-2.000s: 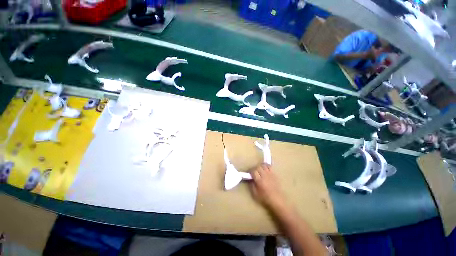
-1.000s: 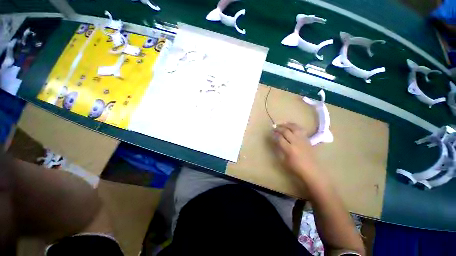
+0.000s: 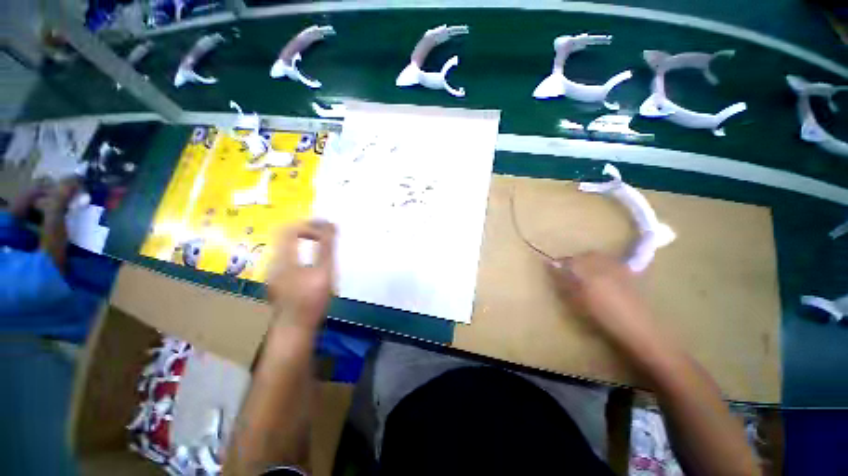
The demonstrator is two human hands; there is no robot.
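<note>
A white headband [image 3: 640, 206] lies on the brown cardboard mat [image 3: 716, 307], its upper end towards the conveyor. My right hand [image 3: 600, 284] is at its near end and covers that end. A thin dark wire [image 3: 523, 228] curves from my right fingertips up the mat; the fingers are closed at the wire's end, and the headband's end is hidden under the hand. My left hand [image 3: 302, 270] is blurred over the border of the yellow printed sheet [image 3: 172, 228] and the white sheet [image 3: 409, 270]. A small white piece [image 3: 309, 249] shows between its fingertips.
Several white and pinkish headbands stand on the green conveyor [image 3: 502, 70]. White brackets [image 3: 253, 191] lie on the yellow sheet, small dark bits [image 3: 414, 191] on the white sheet. An open carton [image 3: 112, 390] of parts is below left. Another person's blue sleeve [image 3: 37, 284] is at far left.
My left hand has come up from the lower left to the sheets, with a small white piece. The view has shifted left. My right hand stays at the wire and headband end.
</note>
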